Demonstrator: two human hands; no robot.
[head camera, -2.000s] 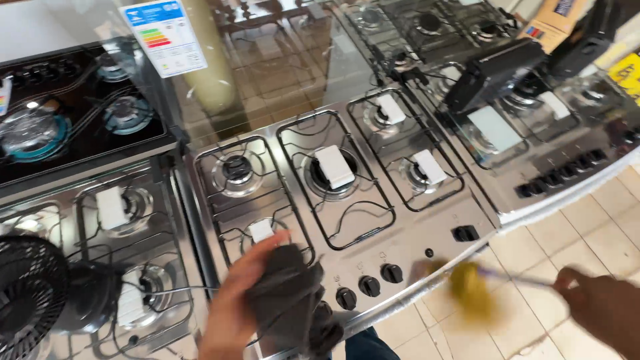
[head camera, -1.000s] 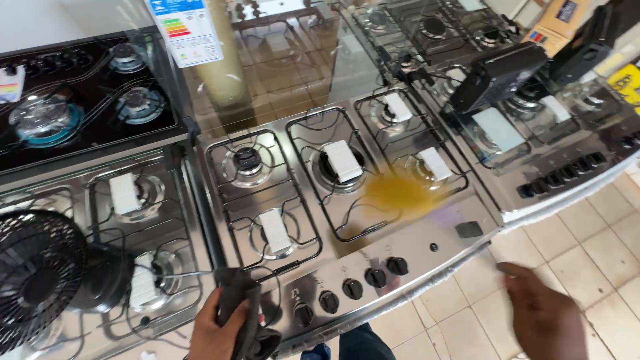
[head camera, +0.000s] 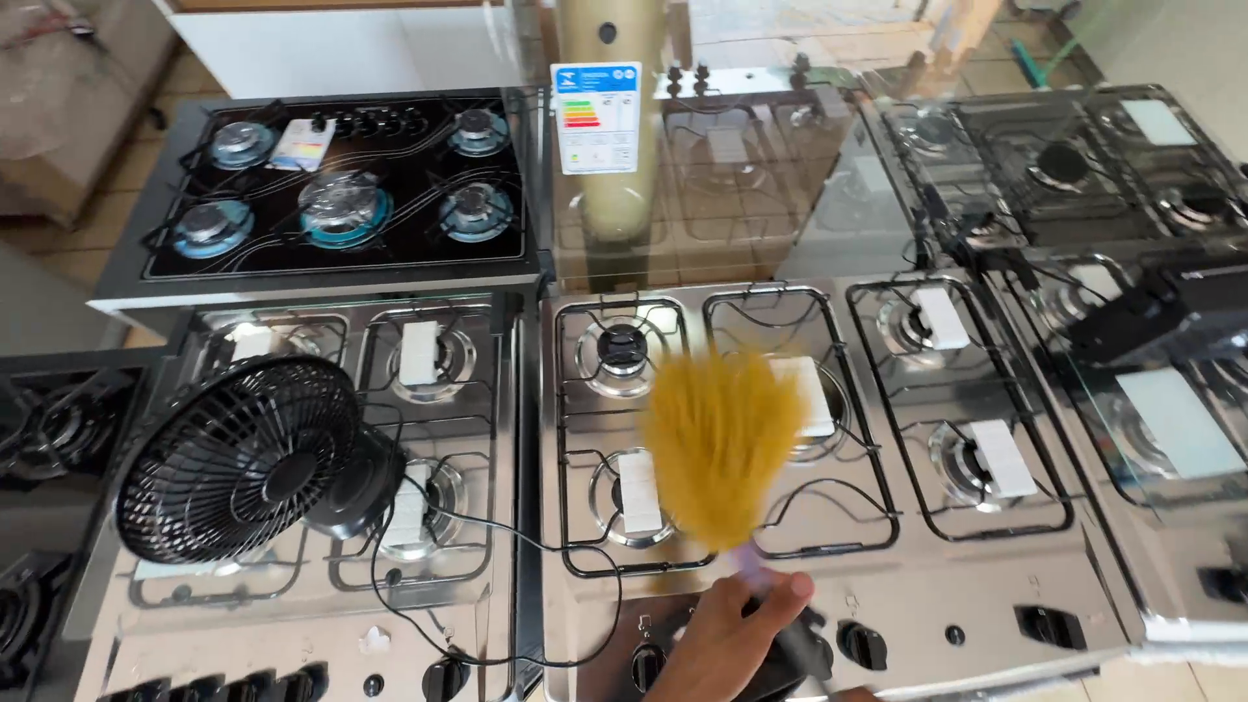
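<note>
A yellow duster (head camera: 723, 444) with a purple handle is blurred over the middle of a stainless-steel gas cooktop (head camera: 624, 609). My left hand (head camera: 726, 639) comes up from the bottom edge, its fingers closed round the handle just below the bristles. Under and beside that hand is a dark cloth (head camera: 801, 648), partly hidden, against the front control knobs. Only a sliver of my right hand (head camera: 858, 694) shows at the bottom edge, near the lower end of the handle; its grip is hidden. White blocks (head camera: 1002, 458) lie on several burners, and wire grates surround them.
A black fan (head camera: 244, 458) stands on the left cooktop, its cable (head camera: 619, 604) looping onto the middle one. Behind are a black glass cooktop (head camera: 390, 244) and a raised glass lid with an energy label (head camera: 597, 117). A black device (head camera: 1170, 312) rests on the right cooktop.
The duster has moved from the cooktop's right part to its middle. My left hand, earlier on the dark cloth at the front left, is now at the duster's handle. My right hand has dropped almost out of view.
</note>
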